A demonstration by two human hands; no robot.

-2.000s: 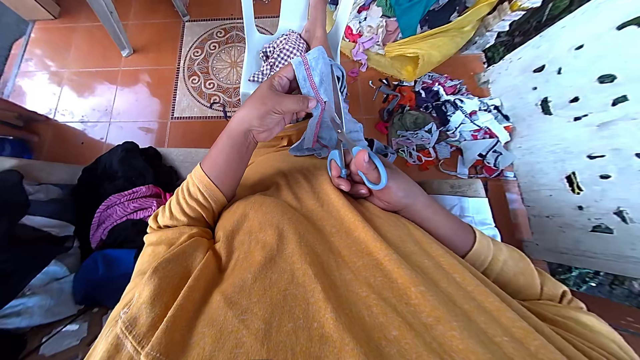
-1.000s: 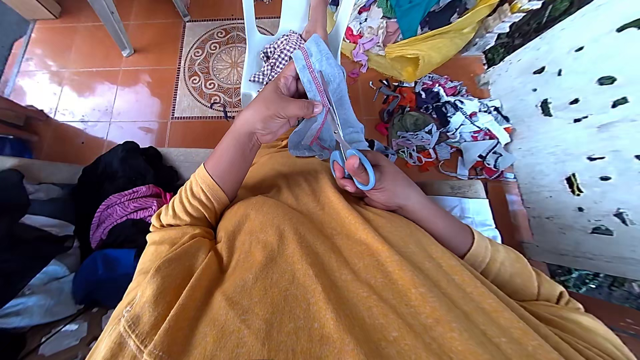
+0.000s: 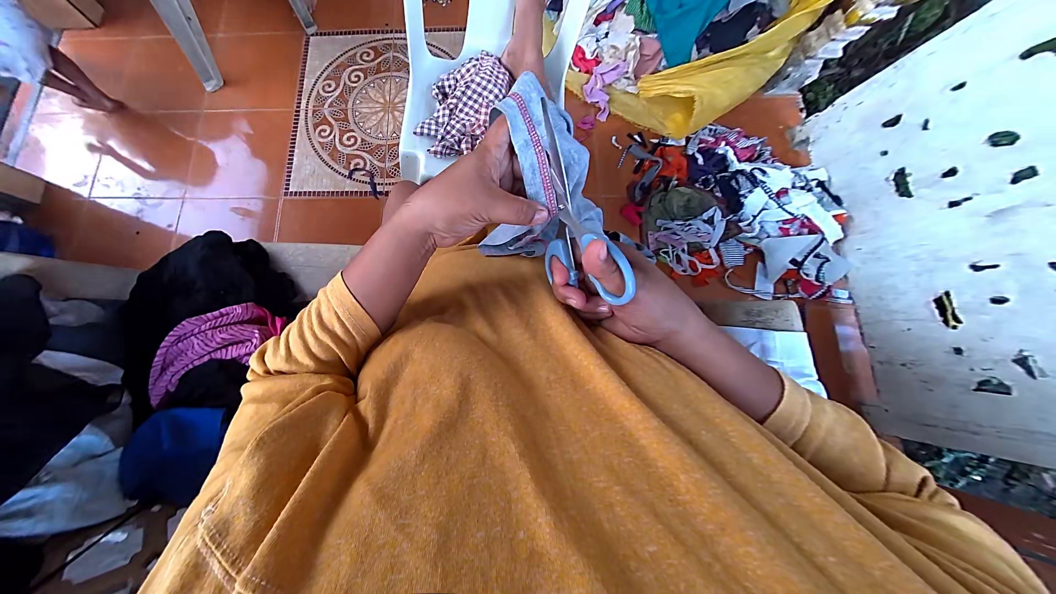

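Observation:
My left hand [image 3: 483,190] grips a light blue-grey cloth piece [image 3: 528,124] with a red stitched band, its thumb pressed on the band. In my right hand [image 3: 631,293] are scissors [image 3: 612,270] with light blue handles, thumb and fingers through the loops. Their handles are spread apart, and the blades point away from me along the cloth beside the band. Part of the blades is hidden by the fabric. Just beyond my left hand, a checkered cloth [image 3: 469,99] lies on a white plastic chair [image 3: 417,157], where a bare foot [image 3: 525,49] also rests.
Fabric scraps [image 3: 742,206] lie heaped on the tiled floor at right, below a yellow cloth [image 3: 701,91] with more fabric. A white panel with holes [image 3: 932,247] stands at far right. Dark and pink garments [image 3: 210,338] are piled at left. Another person's arm [image 3: 82,82] shows at upper left.
The scissor handles, close together one second ago, are now spread apart. Another person's arm has come into view at the upper left. My left hand still holds the cloth.

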